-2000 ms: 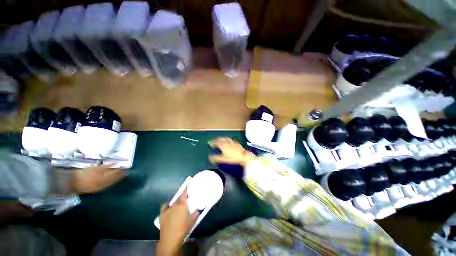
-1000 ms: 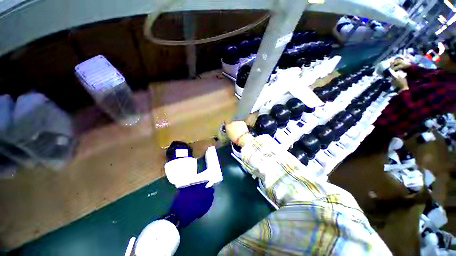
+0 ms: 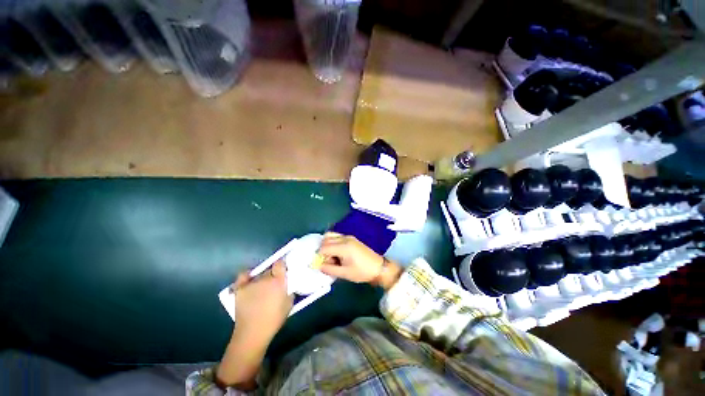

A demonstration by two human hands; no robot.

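A white dome camera point(image 3: 300, 267) is held low over the green mat point(image 3: 147, 232), its white bracket pointing to the lower left. My left hand point(image 3: 263, 298) grips the camera at the bracket side. My right hand point(image 3: 348, 259) is at the camera's right side with a small yellowish thing point(image 3: 318, 261) pinched in its fingers against the white body. A purple-blue cloth point(image 3: 363, 230) lies on the mat just behind my right hand. A second dome camera point(image 3: 373, 184) with a black head and white bracket stands behind the cloth.
Rows of finished cameras point(image 3: 506, 271) stand at the right, beside a slanted metal post point(image 3: 572, 108). A small yellowish bottle point(image 3: 454, 164) is by the post's foot. Clear plastic packing trays point(image 3: 328, 39) stand at the back on tan cardboard point(image 3: 193, 139).
The view has swung back left. My right hand has left the bottle by the post and come to the held camera with a small yellowish thing. My left hand is now in view on the camera.
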